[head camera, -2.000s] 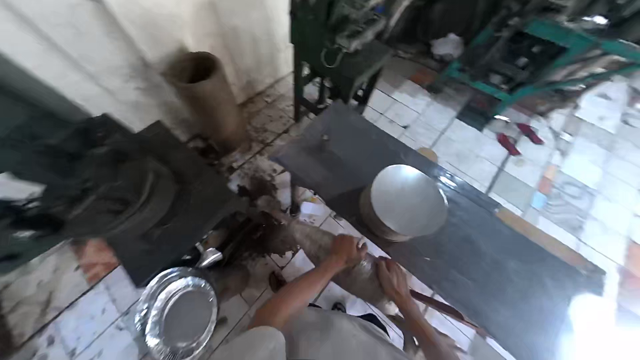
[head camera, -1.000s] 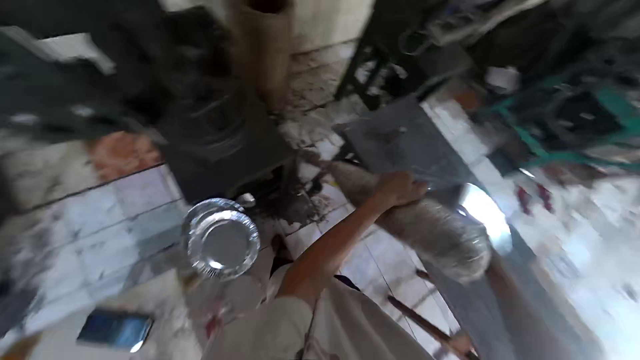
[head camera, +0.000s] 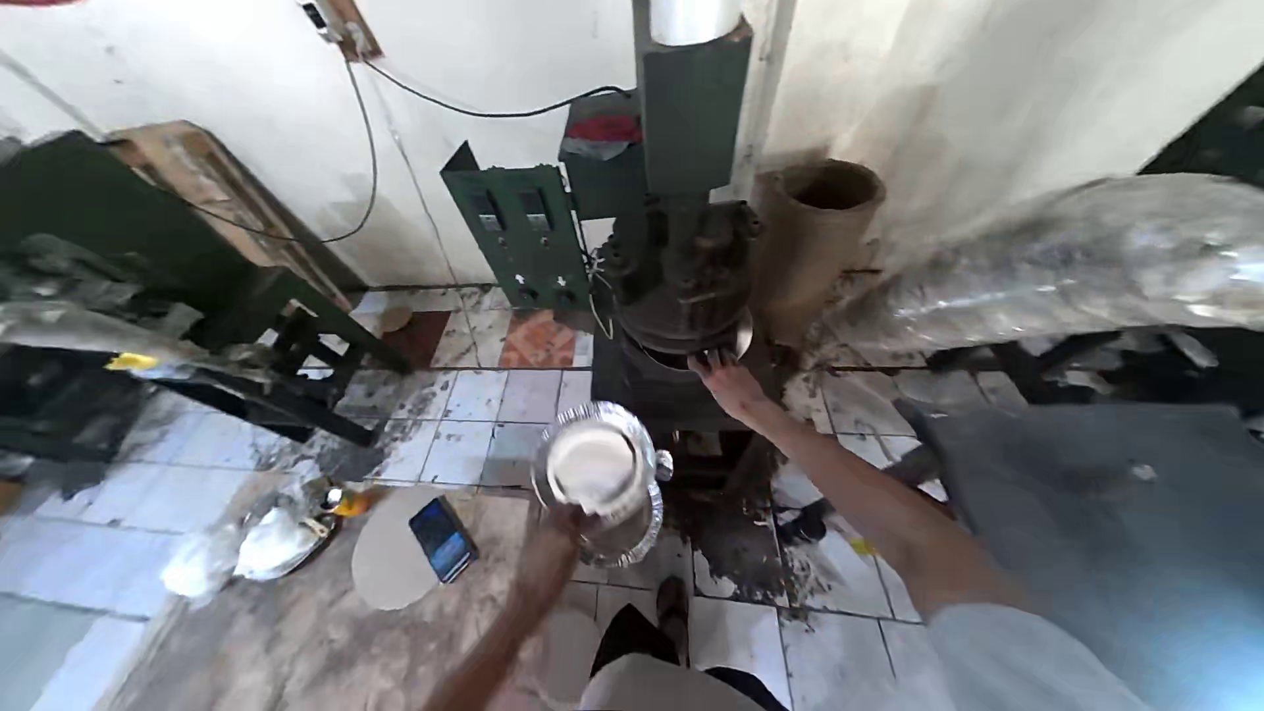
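Observation:
My right hand (head camera: 726, 380) reaches to the lower die area of a dark press machine (head camera: 681, 286), its fingers at the rim of a shiny metal piece (head camera: 743, 334); whether they grip it is hidden. My left hand (head camera: 565, 523) is at the near edge of a round pale disc (head camera: 592, 464), which lies over crimped silver foil plates (head camera: 647, 533); blur hides the exact grip. A green control box (head camera: 528, 237) stands left of the press.
A brown table (head camera: 296, 612) at lower left bears a smartphone (head camera: 442, 538), a pale round sheet (head camera: 385, 563) and white plastic bags (head camera: 281, 543). A dark metal table (head camera: 1106, 494) stands at right, below a long plastic-wrapped roll (head camera: 1066, 267). A clay-coloured pipe (head camera: 825, 197) leans by the wall.
The view has swung left to the press. My right hand has come to the press, and my left hand has left the wrapped roll for the foil plates.

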